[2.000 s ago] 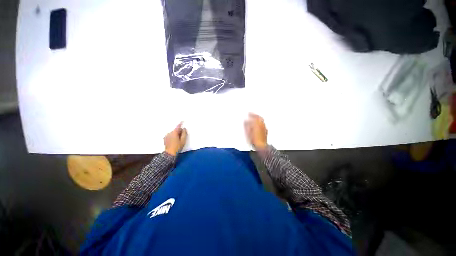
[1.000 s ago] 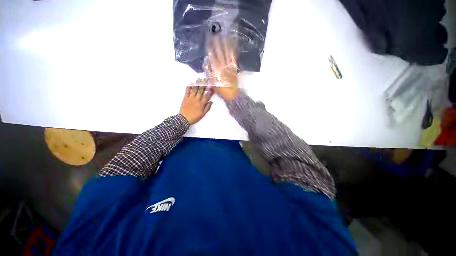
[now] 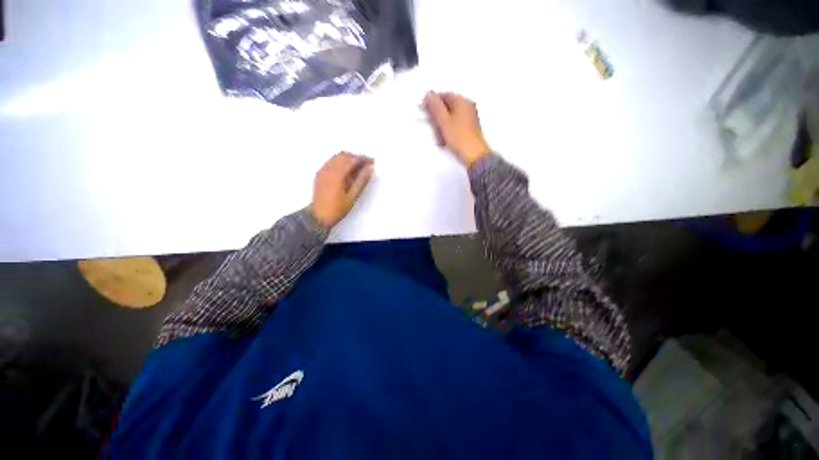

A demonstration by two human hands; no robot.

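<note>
A dark folded garment in a shiny clear polybag point(image 3: 310, 49) lies on the white table at the upper left of centre, its far end cut off by the top edge. Glare covers the film. My left hand point(image 3: 339, 187) is over the table below the bag, fingers curled and thumb towards the right. My right hand point(image 3: 458, 126) is just right of and below the bag, fingers bent and slightly blurred. Neither hand touches the bag. Whether either holds a thin strip of film against the white table cannot be told.
Small thread snips point(image 3: 596, 57) lie on the table point(image 3: 575, 162) at upper right. Whitish empty polybags point(image 3: 759, 99), dark scissors point(image 3: 801, 142) and a yellow scrap point(image 3: 804, 184) are at the right. A dark garment pile point(image 3: 772, 13) is at the top right. A round stool point(image 3: 124, 280) stands below left.
My right hand has come off the bag's near end and moved right. My left hand has turned and curled, apart from the right. The bagged garment now shows further left and higher.
</note>
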